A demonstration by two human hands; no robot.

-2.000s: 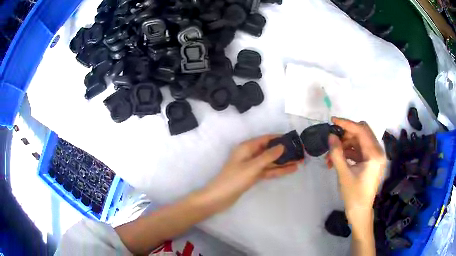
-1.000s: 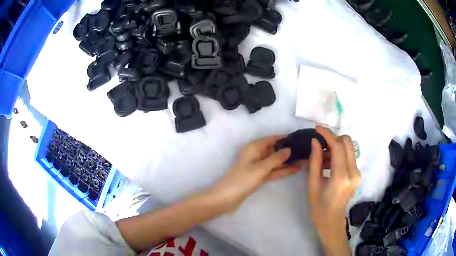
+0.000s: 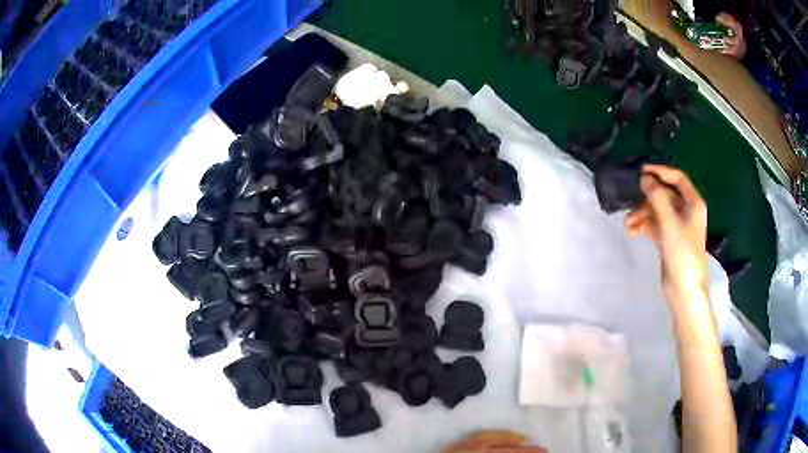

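Observation:
My right hand [image 3: 669,208] is at the right, over the edge between the white cloth [image 3: 567,265] and the green surface [image 3: 443,40]. It holds a black part [image 3: 618,188] between its fingertips. My left hand [image 3: 496,442] is cut off by the bottom edge; only its upper side shows, its fingers hidden. A large pile of black housings [image 3: 354,221] lies on the cloth. The green-tipped glue bottle [image 3: 611,432] lies low right, its tip on a white pad [image 3: 554,363].
Black parts [image 3: 620,80] lie on the green surface. A large blue crate [image 3: 133,150] stands left, a smaller blue tray [image 3: 97,403] below it, and a blue bin [image 3: 788,403] lower right. A white tissue [image 3: 365,86] lies behind the pile. Another person's hand [image 3: 731,35] shows top right.
The view has tilted up towards the green surface. My hands have parted; my right hand has moved forward and right with a black part. My left hand is now mostly out of the picture.

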